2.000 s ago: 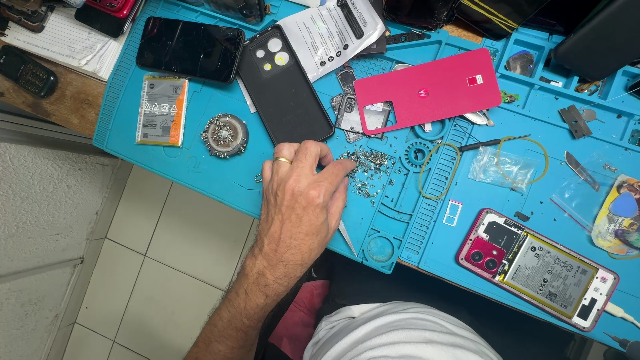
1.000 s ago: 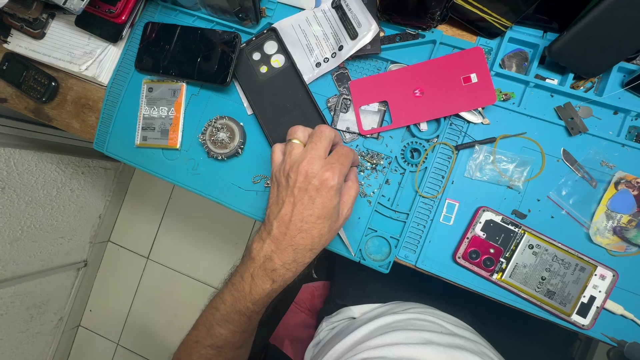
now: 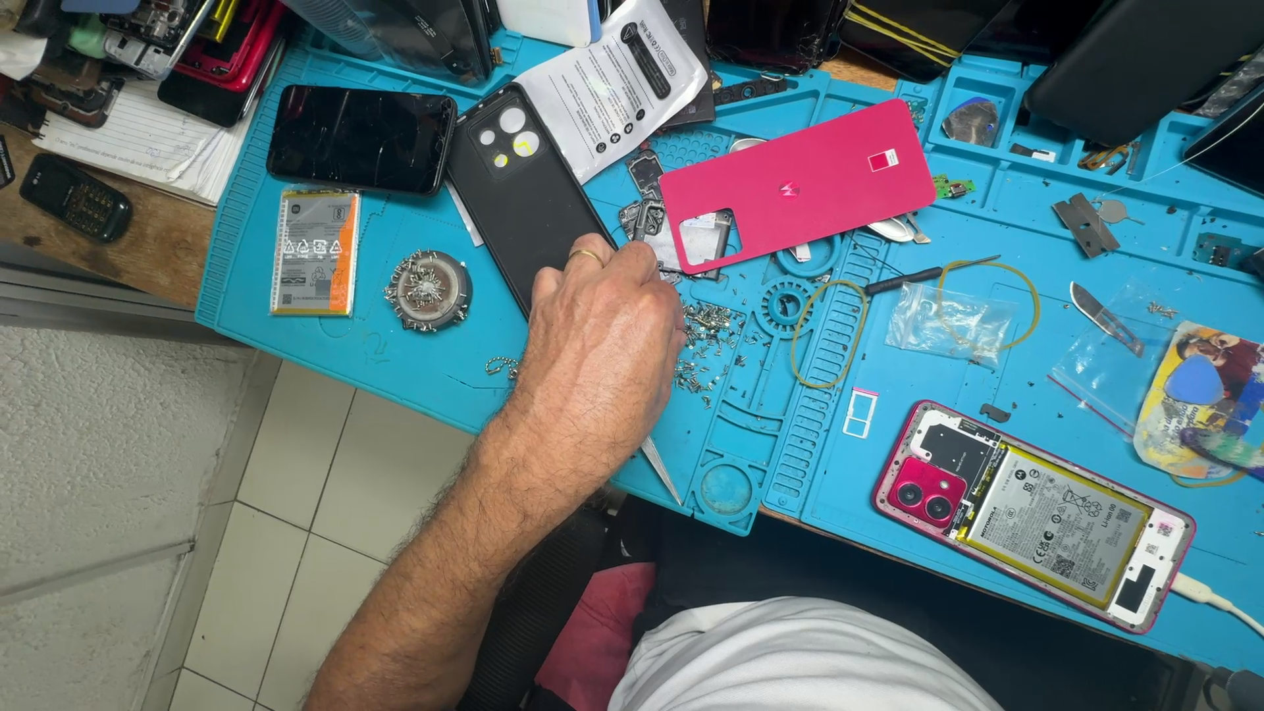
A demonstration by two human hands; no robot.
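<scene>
My left hand (image 3: 602,346), a ring on one finger, is palm down over the lower end of a black phone case (image 3: 523,188). Its fingertips are hidden, so I cannot tell whether they hold anything. Small loose screws (image 3: 706,336) lie scattered just right of it. Below the hand a pointed metal tip (image 3: 660,472) shows on the blue mat. A pink phone back cover (image 3: 800,183) lies up and to the right. Left of the hand are a round metal holder (image 3: 428,290) bristling with screws and a phone battery (image 3: 316,254). My right hand is out of view.
An opened pink phone (image 3: 1037,513) with a white cable (image 3: 1200,592) lies at lower right. Near it are a SIM tray (image 3: 860,413), a screwdriver (image 3: 904,281), rubber bands (image 3: 829,336) and a curved blade (image 3: 1106,318). A black phone (image 3: 361,138) lies at upper left.
My left hand has moved a little up the mat, away from the front edge; its fingers, earlier stretched over the loose screws, are now more curled beside the case.
</scene>
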